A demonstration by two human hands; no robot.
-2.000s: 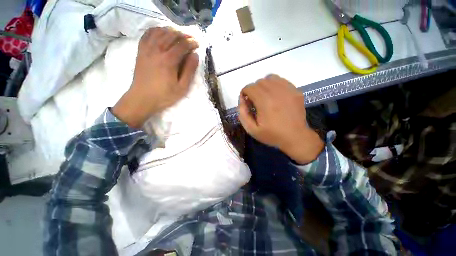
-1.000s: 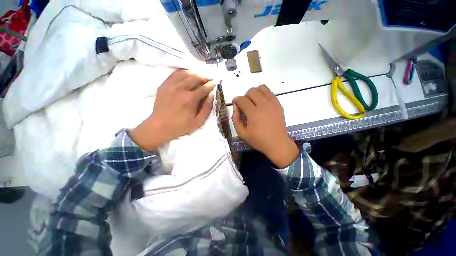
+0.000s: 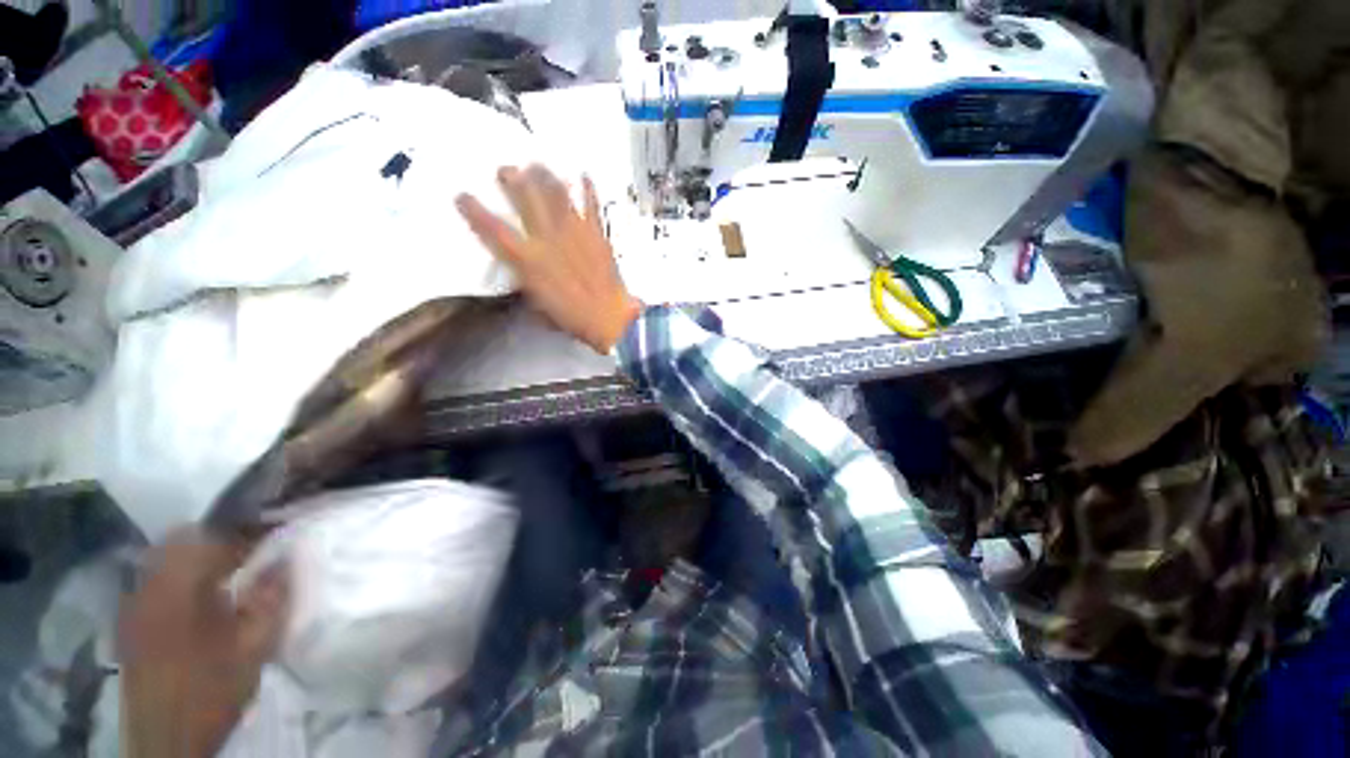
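Note:
The white lining (image 3: 267,333) of the garment spreads over the left of the table and hangs down to my lap. The brown plaid shell (image 3: 393,363) shows in a curved, partly blurred fold along it. My right hand (image 3: 555,252) reaches across with fingers spread, lying on the lining left of the needle. My left hand (image 3: 200,622) is low at the left, blurred, with its fingers closed at the edge of the white lining. The sewing machine (image 3: 874,133) stands behind, and no fabric shows under its presser foot.
Scissors (image 3: 914,296) with yellow and green handles lie on the machine bed. A tan rectangle (image 3: 731,240) is right of the needle. A measuring strip (image 3: 948,347) runs along the front edge. Brown plaid pieces (image 3: 1170,518) are piled right. Another machine (image 3: 45,296) is at left.
My left hand has moved down and left with the lining edge. My right hand has moved left onto the lining and opened. The garment has shifted away from the needle. The view has widened over the machine.

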